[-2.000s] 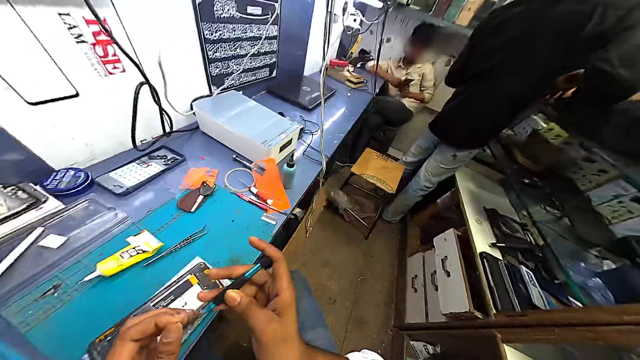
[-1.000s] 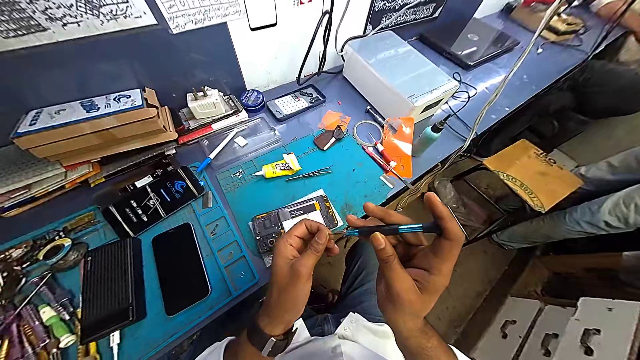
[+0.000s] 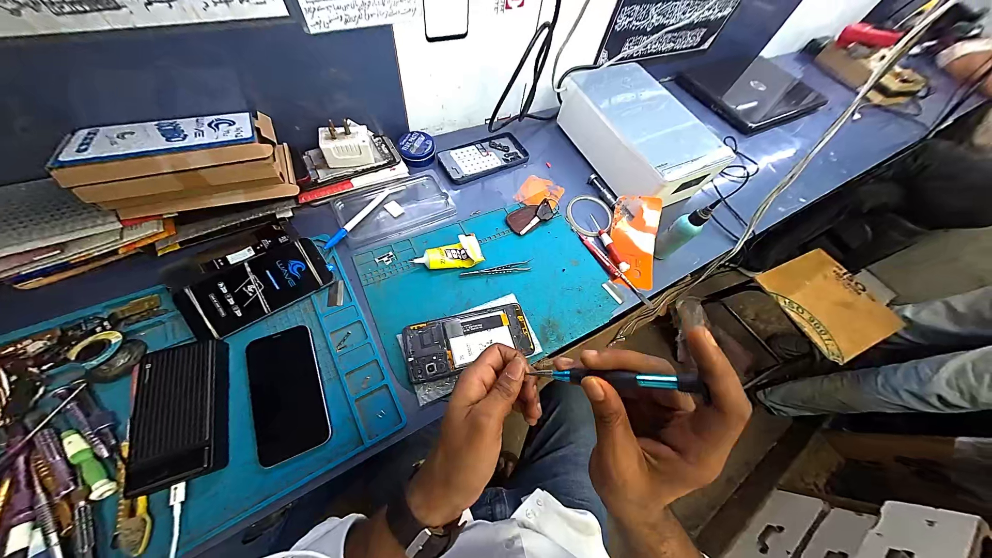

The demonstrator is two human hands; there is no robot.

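Observation:
A black and blue precision screwdriver (image 3: 620,379) lies nearly level in my right hand (image 3: 659,434), its handle between thumb and fingers. My left hand (image 3: 484,418) pinches at the thin metal tip; whether a small part sits there is hidden by the fingertips. Just beyond my left hand, an opened smartphone (image 3: 430,353) with its battery exposed rests on the teal work mat (image 3: 558,310). Metal tweezers (image 3: 496,269) and a yellow glue tube (image 3: 449,254) lie farther back on the mat.
At left are a dark phone (image 3: 287,395), a black ridged case (image 3: 174,415) and many screwdrivers (image 3: 85,457). A white box-shaped device (image 3: 643,132) and a laptop (image 3: 752,93) stand behind at right. Loose cables (image 3: 806,170) cross the bench edge; a person's legs (image 3: 891,380) show at right.
The view has swung left since two seconds ago. My hands have stayed together around the screwdriver, with my left fingers at its tip in the last second.

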